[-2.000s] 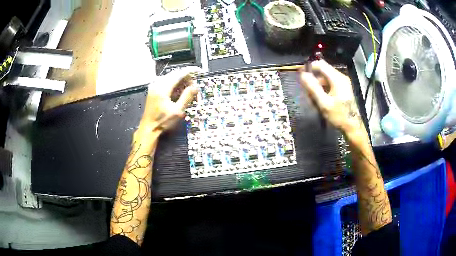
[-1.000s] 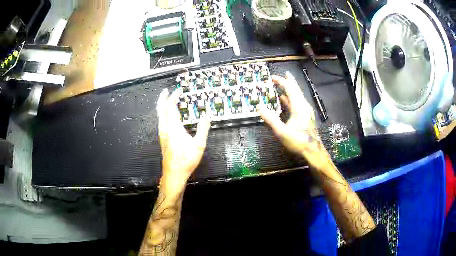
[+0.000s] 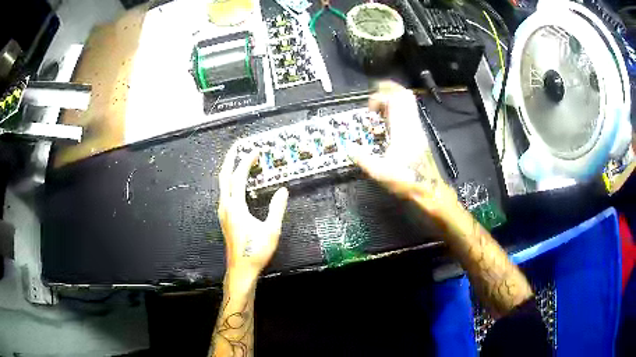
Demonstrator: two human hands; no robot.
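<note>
A PCB panel (image 3: 307,150) with rows of black, blue and yellow components is held at its two ends over the black ribbed mat, slightly tilted up to the right. It looks thick, perhaps several panels stacked; I cannot tell how many. My left hand (image 3: 247,216) grips its left end, thumb at the near edge. My right hand (image 3: 401,150) is on its right end, its fingers blurred. A slim black pen-like tool (image 3: 439,139) lies on the mat right of my right hand.
A solder reel (image 3: 224,64), a reference board strip (image 3: 293,52), green-handled pliers (image 3: 325,14) and a round crusty pot (image 3: 375,31) stand behind the mat. A fan (image 3: 568,90) is at right, above a blue bin (image 3: 586,279) holding boards. Metal rails (image 3: 56,111) are at left.
The panels first lay as a large block with my hands apart. My hands then closed on a two-row stack, which now shows as a narrower, tilted strip. The slim tool left my right hand.
</note>
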